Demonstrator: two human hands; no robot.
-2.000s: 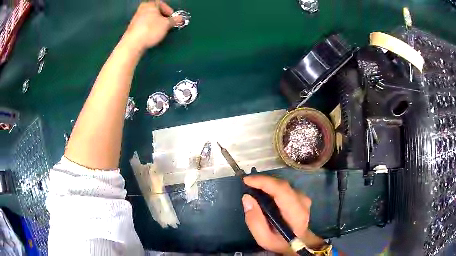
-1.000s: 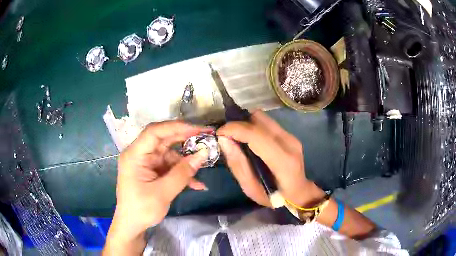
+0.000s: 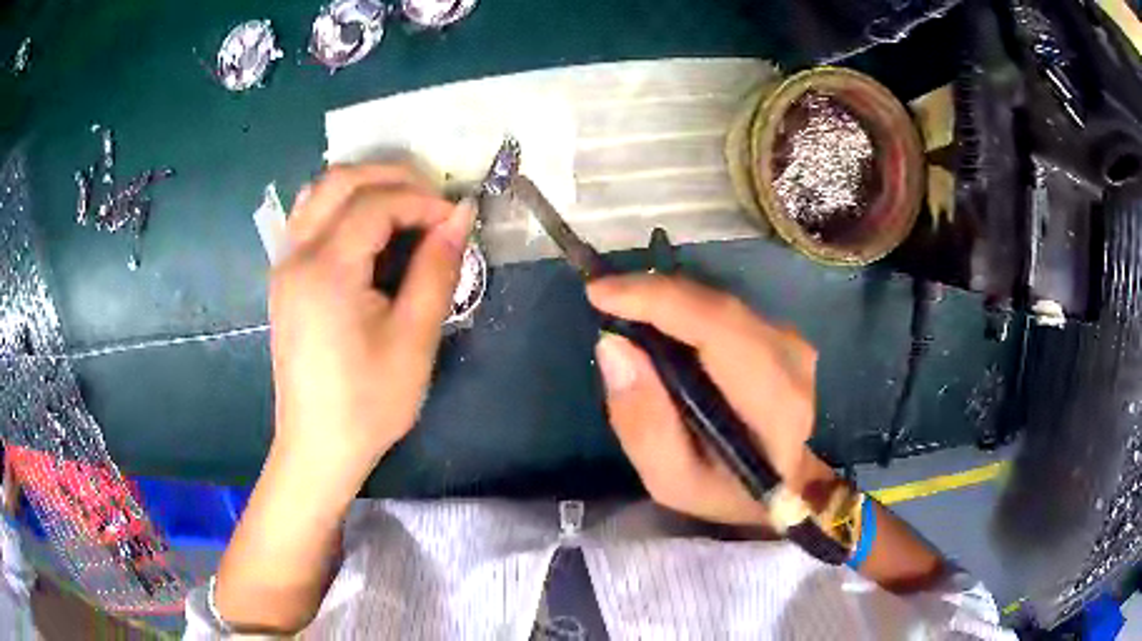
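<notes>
My right hand (image 3: 708,388) holds the black soldering iron (image 3: 683,376); its metal tip points at the small circuit board (image 3: 502,165) on the cream tape pad (image 3: 651,150). The tip is beside the board; whether they touch I cannot tell. My left hand (image 3: 370,307) is just left of the board, with thumb and finger pinched together at its near end, on a lead too thin to see clearly. A silvery round module (image 3: 468,283) shows partly behind my left thumb, at the pad's near edge.
A round tub (image 3: 827,169) with silvery mass stands at the pad's right end. The black iron stand (image 3: 1002,188) is beyond it. Several round modules (image 3: 248,55) lie at the far left. A small heap of dark parts (image 3: 115,188) lies left. A clear tray (image 3: 75,501) is at the left edge.
My hands have separated from around the module. My left hand has moved up to the board, and the module now shows beside its thumb. The iron's tip has come close to the board.
</notes>
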